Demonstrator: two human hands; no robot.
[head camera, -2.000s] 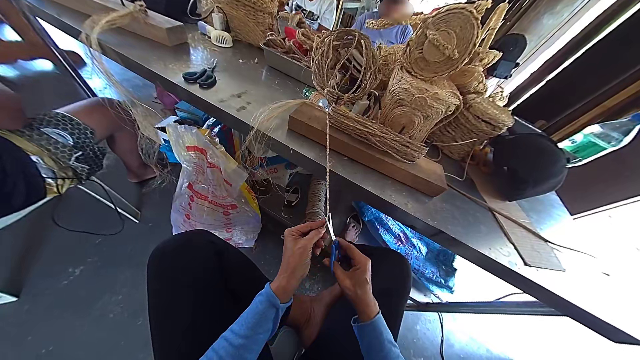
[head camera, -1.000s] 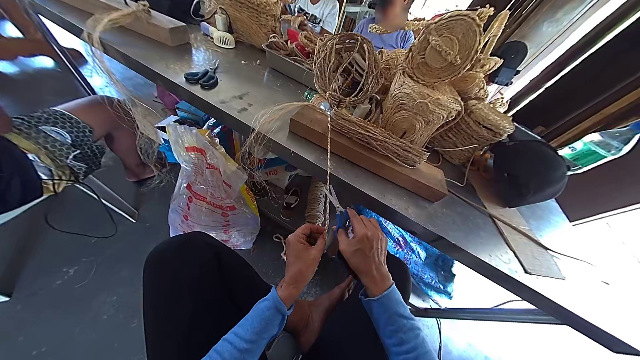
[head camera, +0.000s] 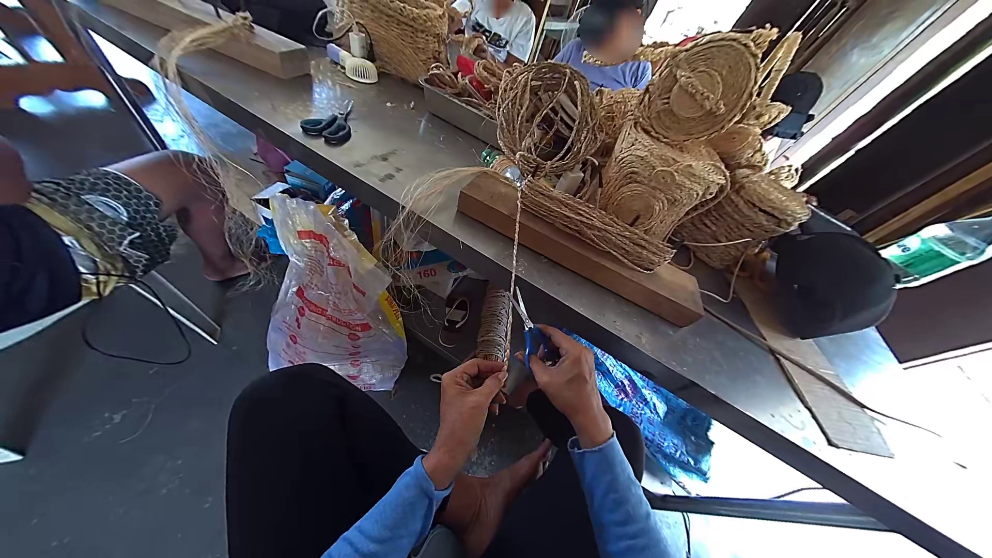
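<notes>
My left hand (head camera: 471, 391) pinches the lower part of a thin braided fibre cord (head camera: 517, 240), which runs up to the wooden block on the table. In my right hand (head camera: 570, 376) are blue-handled scissors (head camera: 533, 329), their blades pointing up beside the cord and looking slightly parted. A spool wound with cord (head camera: 494, 325) stands just behind my left hand, below the table edge. Loose pale fibres (head camera: 434, 194) hang over the edge left of the wooden block (head camera: 581, 252). A bundle of twisted cords (head camera: 597, 225) lies along that block.
The metal table (head camera: 372, 159) carries dark-handled scissors (head camera: 329, 125), woven fibre baskets (head camera: 659, 170), a coil of rope (head camera: 546, 116) and a black cap (head camera: 833, 283). Beneath are a plastic bag (head camera: 329, 302) and a blue sheet (head camera: 659, 411). A person sits at left; others are across the table.
The scissors' blades have stayed near the cord while my right hand has shifted and changed its grip on the handles. My left hand remains at the cord's lower part.
</notes>
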